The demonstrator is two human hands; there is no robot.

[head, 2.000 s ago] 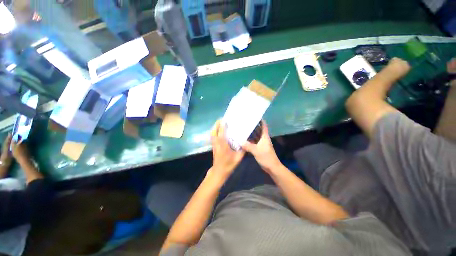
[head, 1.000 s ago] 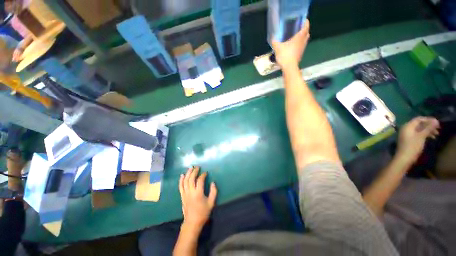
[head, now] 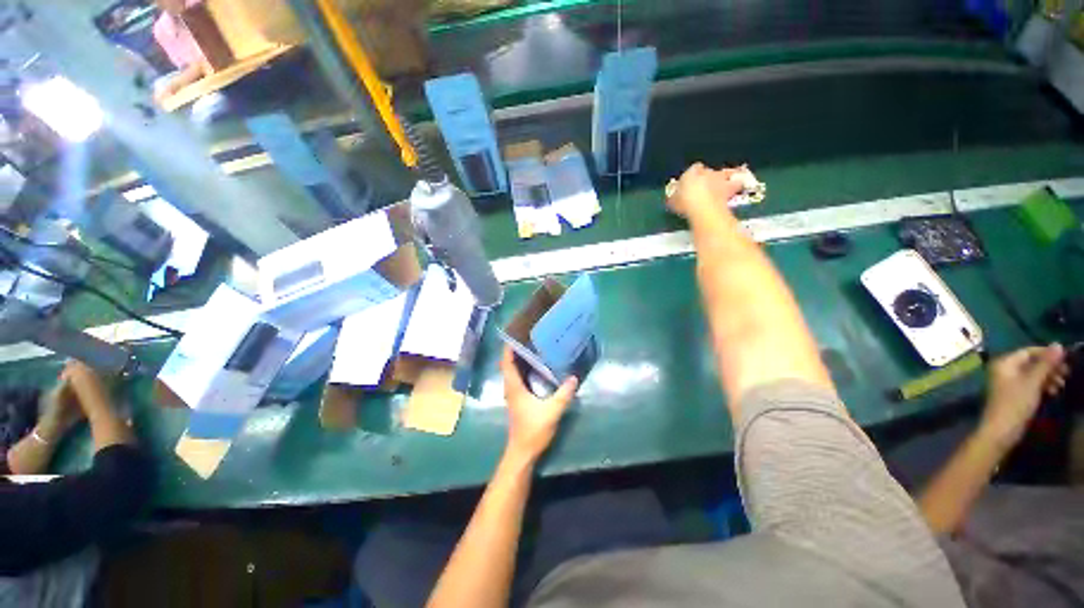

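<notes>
My left hand [head: 537, 404] holds an open retail box [head: 561, 336], blue and white outside and brown inside, with its flaps up, just above the green bench. My right hand [head: 701, 190] is stretched out over the conveyor beyond the pale rail. Its fingers are on a small white device housing [head: 748, 187], partly hidden by the hand. Two blue retail boxes stand on the conveyor, one [head: 624, 113] left of my right hand and another [head: 466, 133] further left. Between them lie small open cartons [head: 552, 188].
Several open boxes [head: 323, 276] pile up at the left of the bench [head: 642, 416]. A grey electric screwdriver [head: 455, 241] hangs beside them. At the right lie a white housing with a round lens [head: 915, 306], a black part [head: 832, 244] and a neighbour's hand [head: 1020, 386]. Another worker sits left.
My left hand has gone from resting empty on the bench to holding an open box. My right hand has let go of the blue box, now standing on the conveyor, and moved onto the white housing.
</notes>
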